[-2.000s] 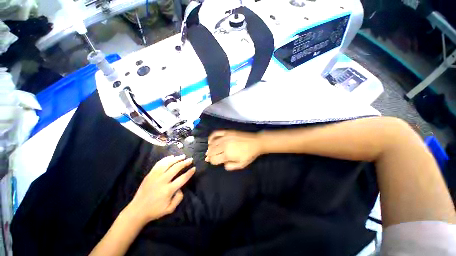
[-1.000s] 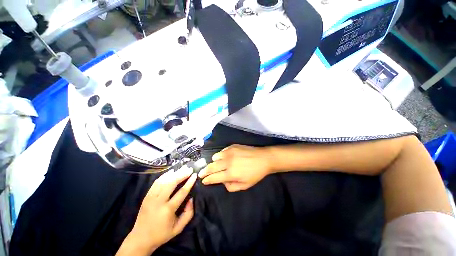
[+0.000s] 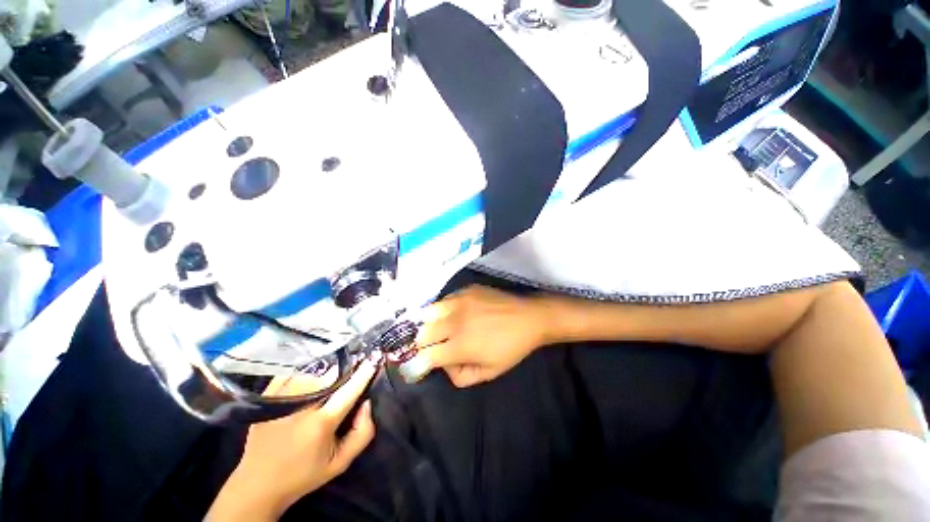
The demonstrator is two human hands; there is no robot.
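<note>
A black garment panel (image 3: 571,408) covers the table in front of me. Its pale reverse (image 3: 663,240) shows behind my right forearm, with an overlocked edge (image 3: 653,297). The white lockstitch machine head (image 3: 296,204) hides the needle and most of the presser foot area. My left hand (image 3: 306,438) lies on the black cloth, its fingertips partly hidden under the head. My right hand (image 3: 474,334) lies at the right of the foot area, fingers bent, fingertips close to a small pale piece (image 3: 413,369). I cannot tell whether either hand grips anything.
Two black straps (image 3: 515,133) cross the machine arm. A control panel (image 3: 760,76) is at the upper right. A blue bin (image 3: 902,321) stands at the right edge and blue plastic (image 3: 76,240) shows behind the head at left. Pale cloth (image 3: 22,250) lies at far left.
The view has moved closer to the machine head, which looks larger. My left fingertips have gone partly under the head. My right hand has come up against the foot area.
</note>
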